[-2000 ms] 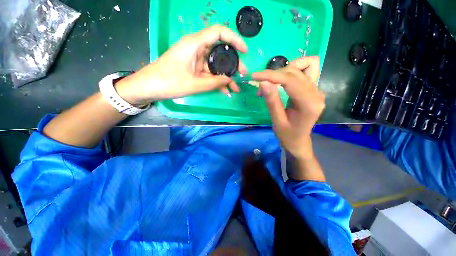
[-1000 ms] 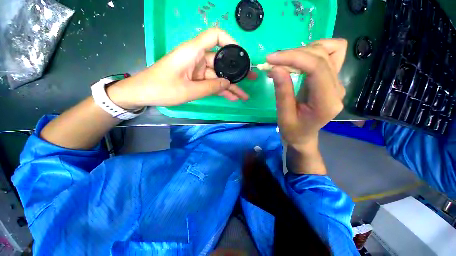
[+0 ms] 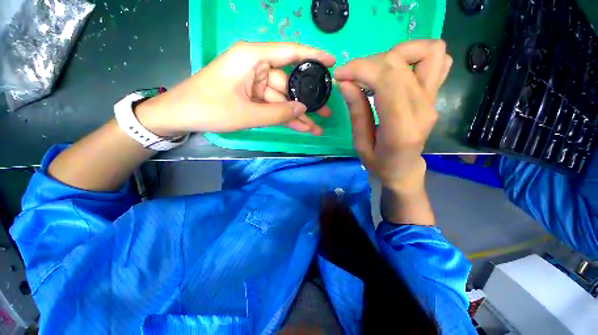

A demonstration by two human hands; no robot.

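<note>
My left hand (image 3: 229, 88) holds a round black part (image 3: 309, 86) by its edge above the green tray (image 3: 262, 141), its ringed face towards me with small bright spots near the rim. My right hand (image 3: 393, 98) is at the part's right rim, thumb and forefinger pinched on a thin pale tool (image 3: 338, 80), mostly hidden by the fingers. Another black part (image 3: 330, 13) lies in the tray at the top. Small metal pieces (image 3: 284, 26) are scattered in the tray. Something partly hidden lies behind my right fingers.
A clear plastic bag (image 3: 40, 46) with silvery pieces lies at the left. Two black discs (image 3: 478, 57) lie on the bench right of the tray. A black compartment tray (image 3: 544, 98) stands at the far right. A blue sleeve (image 3: 544, 203) and white box (image 3: 541, 298) show lower right.
The black part has moved slightly right in my left hand. My right hand has come up to its right rim. The view has shifted slightly.
</note>
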